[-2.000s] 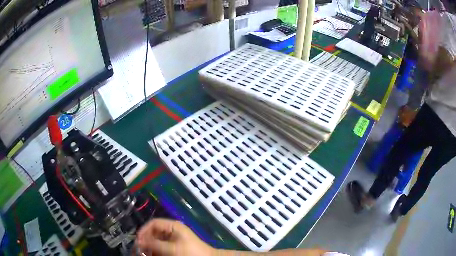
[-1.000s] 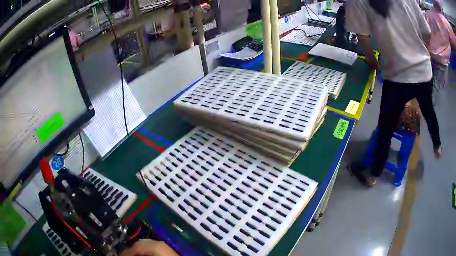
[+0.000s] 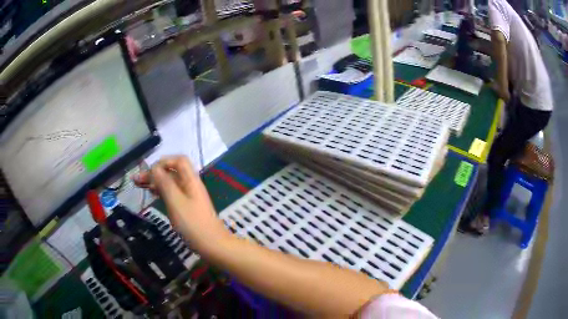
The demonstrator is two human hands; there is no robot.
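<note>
My right hand (image 3: 173, 180) is raised above and right of the black toggle press (image 3: 134, 255), between it and the monitor. Its fingers are bent and blurred, and I cannot tell whether they hold a small part. The press's red handle (image 3: 96, 207) stands up left of the fingertips, apart from them. A white tray with rows of dark slots (image 3: 324, 224) lies right of the press, partly hidden by my forearm. My left hand is out of the picture.
A stack of white trays (image 3: 367, 137) stands behind the slotted tray. A monitor (image 3: 75, 131) is at the left. A small tray (image 3: 163, 227) with black pieces lies behind the press. A person (image 3: 523, 68) bends over the far bench beside a blue stool (image 3: 522, 202).
My right hand has come up from the press front at the lower edge to above the press. The view has shifted. The other person now leans towards the bench.
</note>
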